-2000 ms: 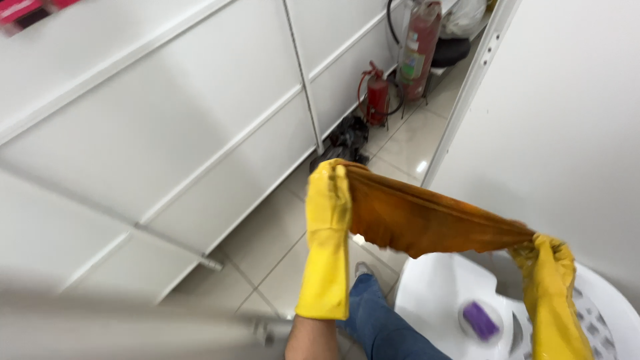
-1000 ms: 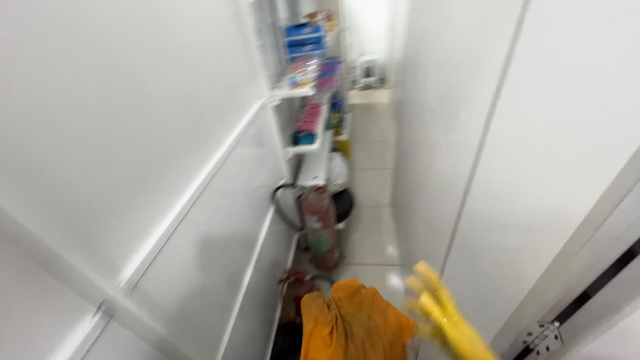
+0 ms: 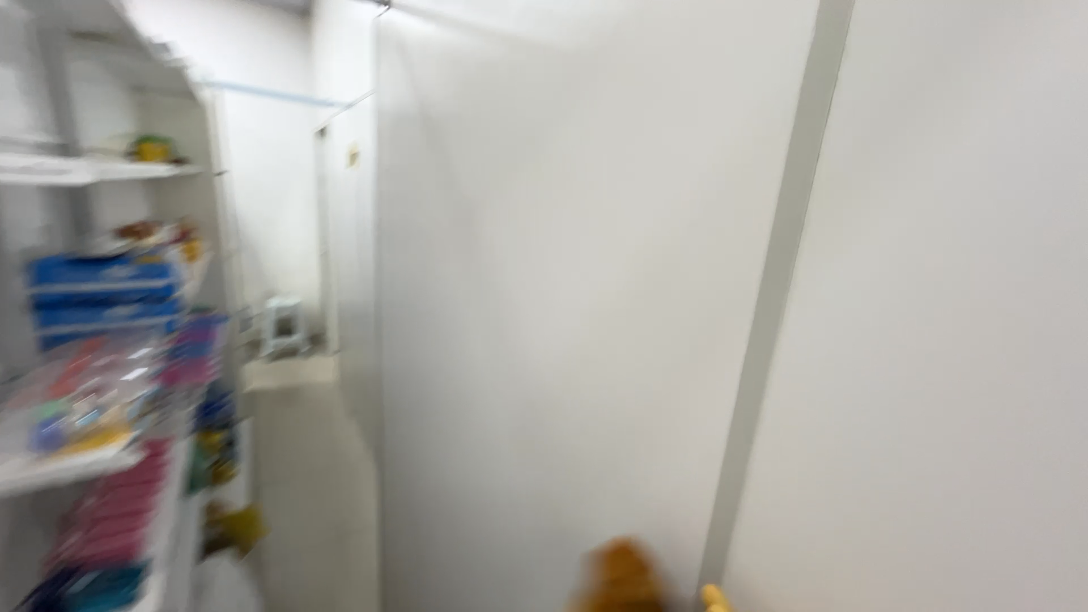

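A piece of orange-brown cloth shows at the bottom edge of the head view, blurred and mostly cut off by the frame. Just to its right is a small yellow gloved fingertip, which seems to belong to my right hand. The rest of that hand is outside the picture, so its grip does not show. My left hand is not visible; whether it holds the cloth is hidden.
A white panel wall with a grey vertical strip fills the centre and right. White shelves at left carry blue boxes, pink packs and plastic-bagged items. A narrow tiled aisle leads to a white stool.
The view has swung up from the floor to the wall and shelves. The cloth, stretched between both gloved hands at first, later hangs bunched, with the right glove apart from it one second ago.
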